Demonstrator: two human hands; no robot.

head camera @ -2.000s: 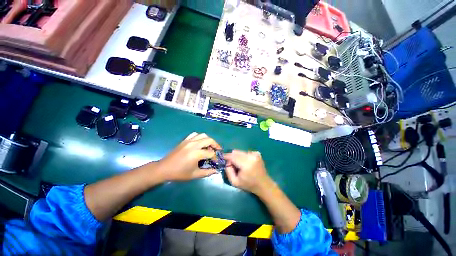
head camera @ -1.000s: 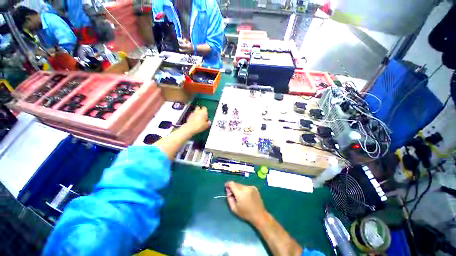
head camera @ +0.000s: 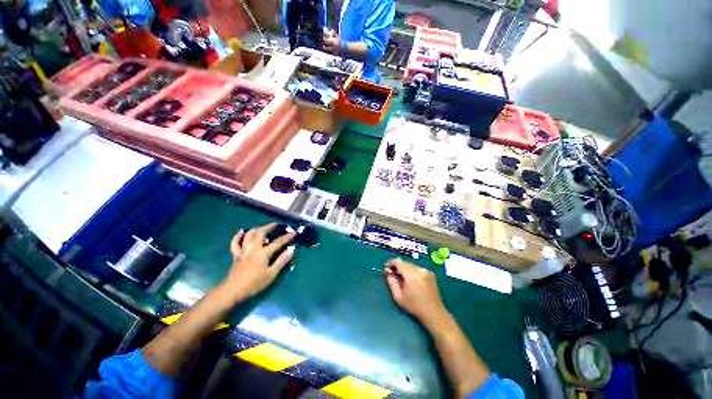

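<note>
My left hand is low over the mat at centre left, fingers spread and bent over dark units. A black unit with a small white label shows beside its fingertips; other dark parts are mostly hidden under the fingers. Whether the hand grips one is unclear. My right hand is closed above the mat at centre right. A thin pale tip, possibly tweezers, sticks out to the left from its fingertips.
Pink foam trays are at left, a wire spool nearer. Beyond the mat are a compartment tray and parts board. A fan, grey cylindrical tool and tape roll stand at right. A person in blue is beyond.
My left hand came back from its far reach beside the white surface to the dark units on the mat. My right hand stays closed over the mat. The view has shifted.
</note>
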